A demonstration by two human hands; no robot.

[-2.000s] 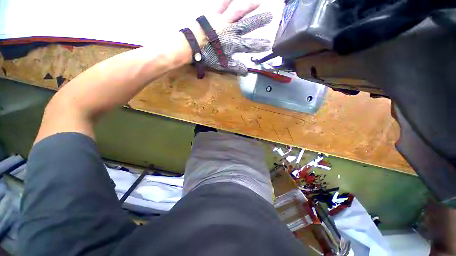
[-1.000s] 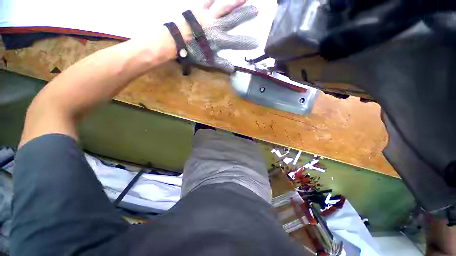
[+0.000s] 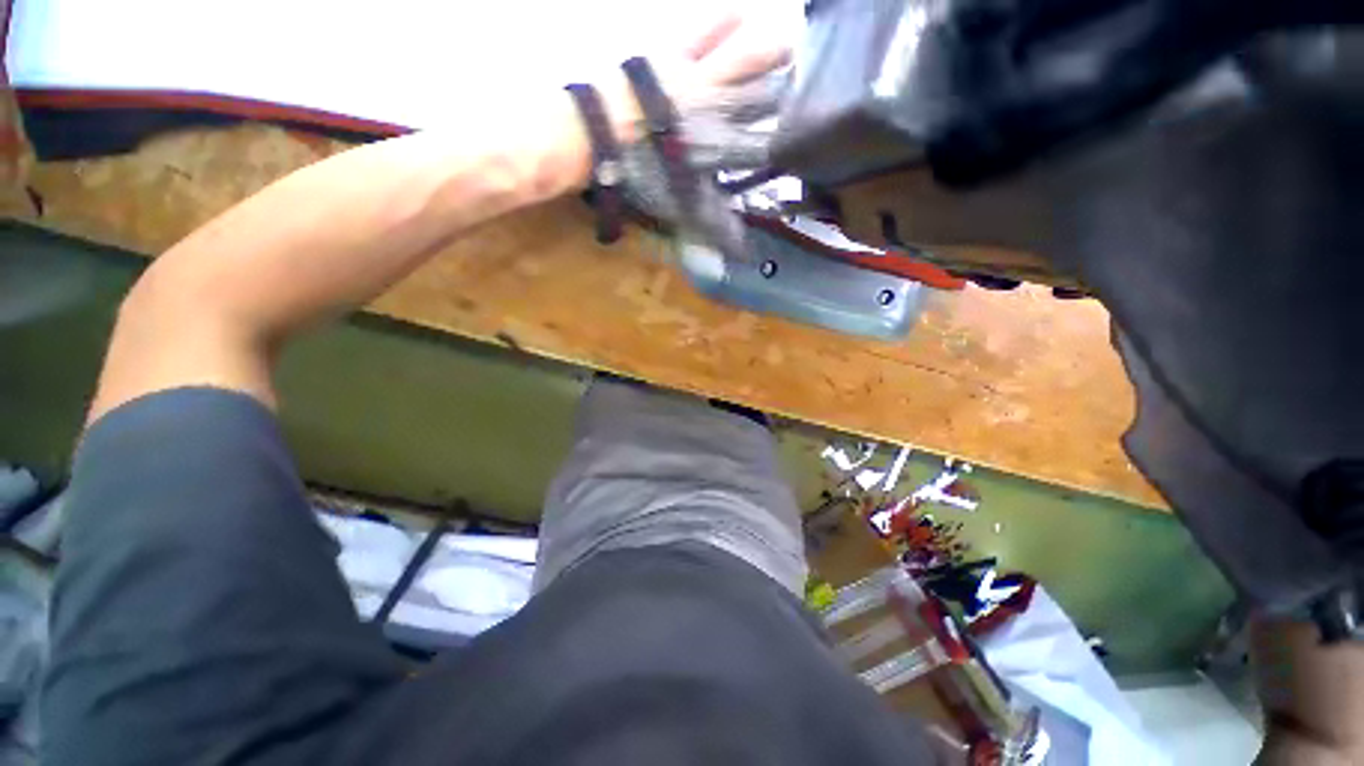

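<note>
My left hand (image 3: 703, 142), in a grey mesh glove with dark straps, lies on the white marker paper (image 3: 449, 60) at the fabric lay's front edge. It is motion-blurred, its fingers spread and its thumb side over the left end of the grey base plate (image 3: 823, 285). The dark cutting machine (image 3: 1032, 135) fills the upper right and hides its blade. A red fabric edge (image 3: 898, 267) runs over the plate. Bare skin of my right arm shows at the lower right; my right hand is not visible.
The brown wooden table (image 3: 628, 314) has its front edge close to my body. Below, on the green floor (image 3: 434, 382), are white and red scraps (image 3: 913, 509), a cardboard box (image 3: 883, 636) and white paper or fabric (image 3: 464, 591).
The machine and base plate have shifted left in view. My left hand first moved left, then back right, and now overlaps the plate's left end.
</note>
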